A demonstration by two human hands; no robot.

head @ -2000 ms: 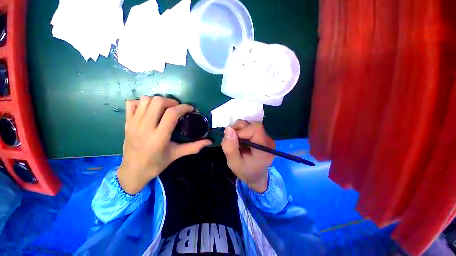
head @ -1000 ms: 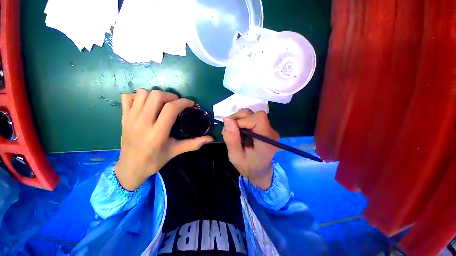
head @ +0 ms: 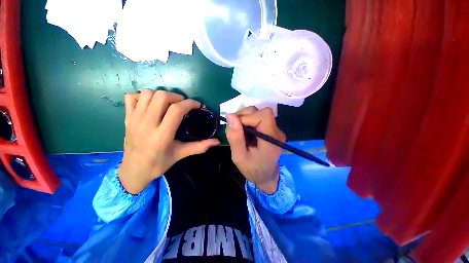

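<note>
My left hand [head: 154, 131] grips a round black-rimmed lens assembly [head: 200, 123] between fingers and thumb at the green table's near edge, its dark glass facing up. My right hand [head: 255, 146] holds a thin black stick [head: 290, 148] like a pen, just right of the lens. The stick's back end points right and toward me. Its tip is close to the lens rim; I cannot tell if they touch. A white wipe [head: 234, 105] lies just beyond my right fingers, partly covered by them.
A translucent bottle [head: 265, 77] with its round top [head: 301, 64] and open round lid [head: 226, 31] stands beyond my right hand. White wipe piles [head: 85, 20] lie further back. A red foam tray [head: 31, 128] with dark lenses is left; stacked red foam trays [head: 396, 118] rise at right.
The view has shifted slightly, so the bottle and trays sit a little differently in the picture. My left hand keeps its hold on the lens. The stick has changed angle a little in my right hand.
</note>
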